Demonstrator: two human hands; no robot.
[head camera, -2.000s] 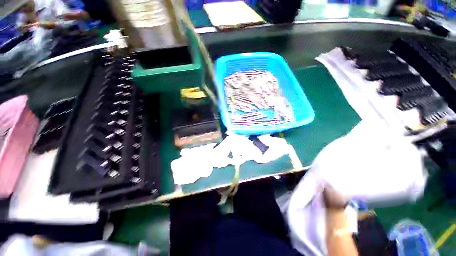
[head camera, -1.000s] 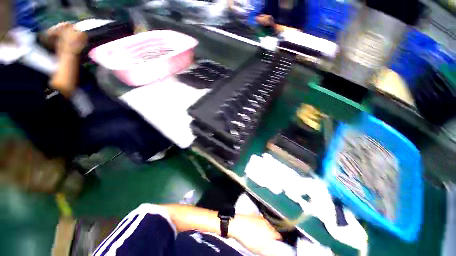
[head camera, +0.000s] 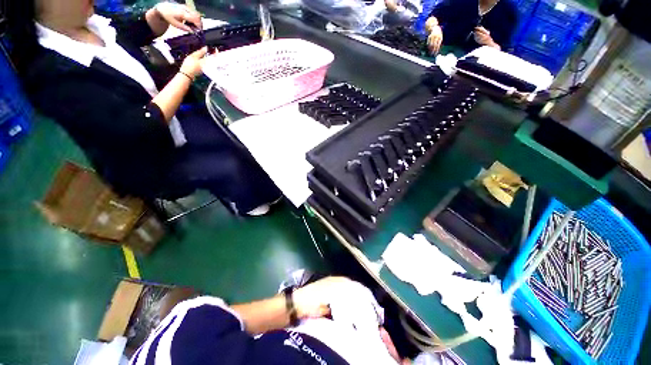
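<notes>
My left hand (head camera: 330, 298), with a dark band at the wrist, is at the bottom centre against bunched white cloth (head camera: 350, 324). It is overexposed and its fingers are not clear, so its grip cannot be told. A small pinkish patch shows at the cloth's right edge; whether it is my right hand cannot be told. On the bench, a blue basket (head camera: 522, 274) holds many silver pins (head camera: 582, 274). Stacked black trays (head camera: 328, 153) hold rows of black parts with silver tips. A dark fixture block (head camera: 475, 221) lies between them.
White rags (head camera: 421, 265) lie along the bench edge. A pink basket (head camera: 275, 89) and black parts (head camera: 339, 105) on a white sheet (head camera: 275, 146) are further left. A seated person (head camera: 100, 93) works at left, another (head camera: 475, 25) across. Cardboard boxes (head camera: 96, 207) stand on the floor.
The view has turned left, bringing the seated person and floor boxes in. My left forearm has come into view; the white-sleeved arm seen at the right two seconds ago is gone from there.
</notes>
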